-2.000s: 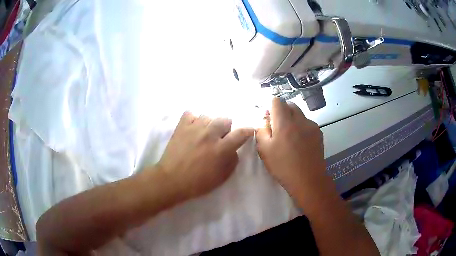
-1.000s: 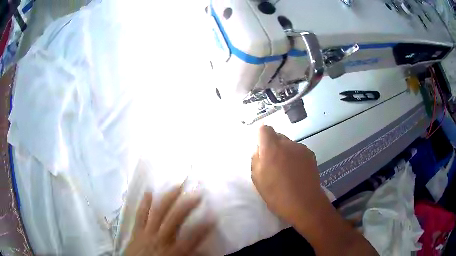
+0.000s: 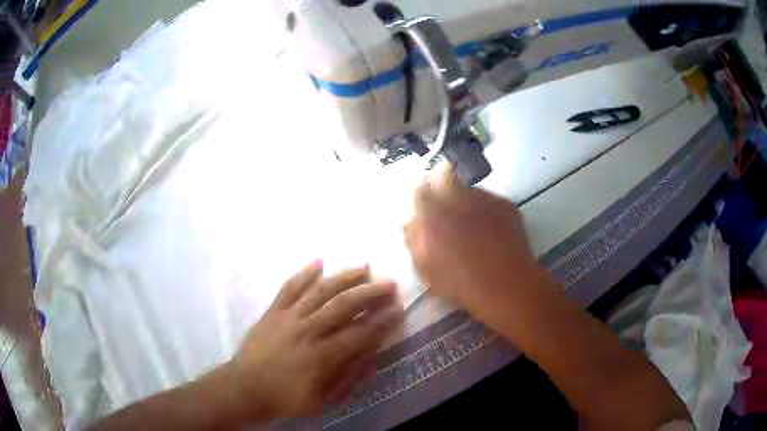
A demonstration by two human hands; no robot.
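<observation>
A large white fabric piece [image 3: 160, 252] spreads over the machine bed left of the needle, its part near the foot washed out by lamp glare. My left hand [image 3: 324, 337] lies palm down at the fabric's lower right, fingers slightly apart, a little blurred. My right hand [image 3: 467, 236] is curled just in front of the presser foot area, fingertips close together beside the grey block [image 3: 471, 162]. Glare hides whether they pinch the fabric. The white sewing machine head [image 3: 362, 76] with a blue stripe stands above; the needle cannot be made out.
Black thread snips [image 3: 605, 118] lie on the bed at right. A grey ruler strip [image 3: 437, 349] runs along the front edge. White crumpled cloth [image 3: 690, 328] and something red [image 3: 751, 353] are below the table at right. Wires hang at far right.
My left hand has moved up and right over the fabric. My right hand stays near the foot. The fabric no longer covers the ruler strip in front. The view has shifted.
</observation>
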